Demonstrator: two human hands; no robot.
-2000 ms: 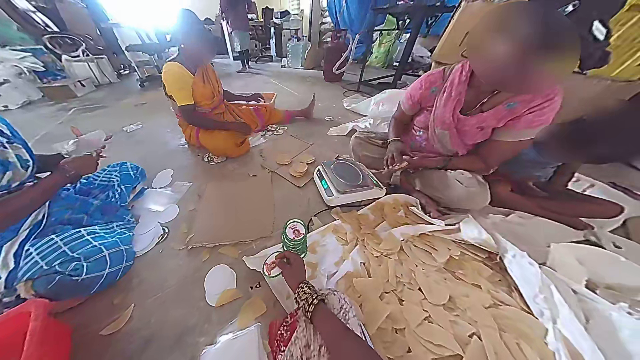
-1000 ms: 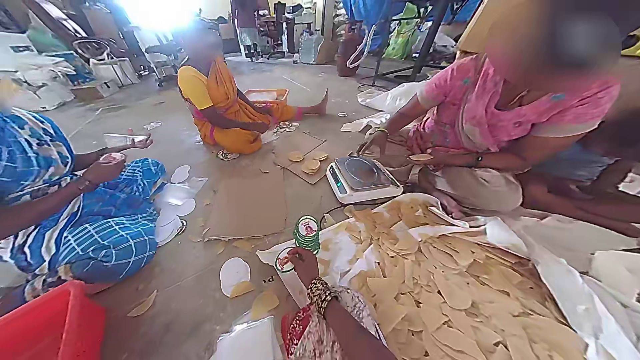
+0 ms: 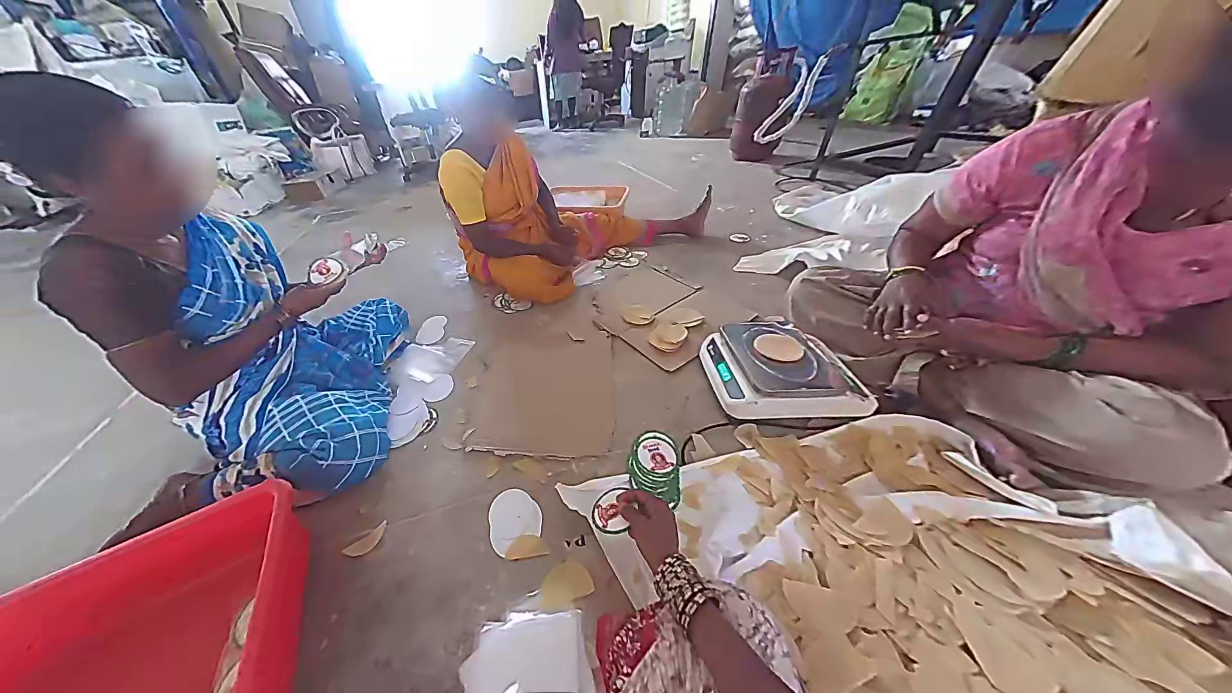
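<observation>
My right hand [image 3: 651, 527], with a patterned bangle on its wrist, is low in the middle of the head view. Its fingertips grip the edge of a round green-rimmed label [image 3: 610, 510] that bears a printed picture and writing. Just beyond the fingers stands a stack of similar round labels [image 3: 656, 454]. My left hand is not visible. To the left of the label, white paper discs [image 3: 514, 520] lie on the floor beside thin tan discs [image 3: 566, 583]. Clear plastic sheets or bags [image 3: 531, 654] are at the bottom edge.
A large heap of thin tan pieces [image 3: 924, 577] covers a sheet at right. Beyond it, a digital scale [image 3: 789, 371] holds one tan disc. A red crate [image 3: 279, 577] is at lower left, cardboard [image 3: 544, 395] mid-floor. Several people sit around.
The pink-clad person's hand has drawn back from the scale, where a tan disc now lies. The person in blue now holds up a round label. My right hand remains at its label. The view has turned left.
</observation>
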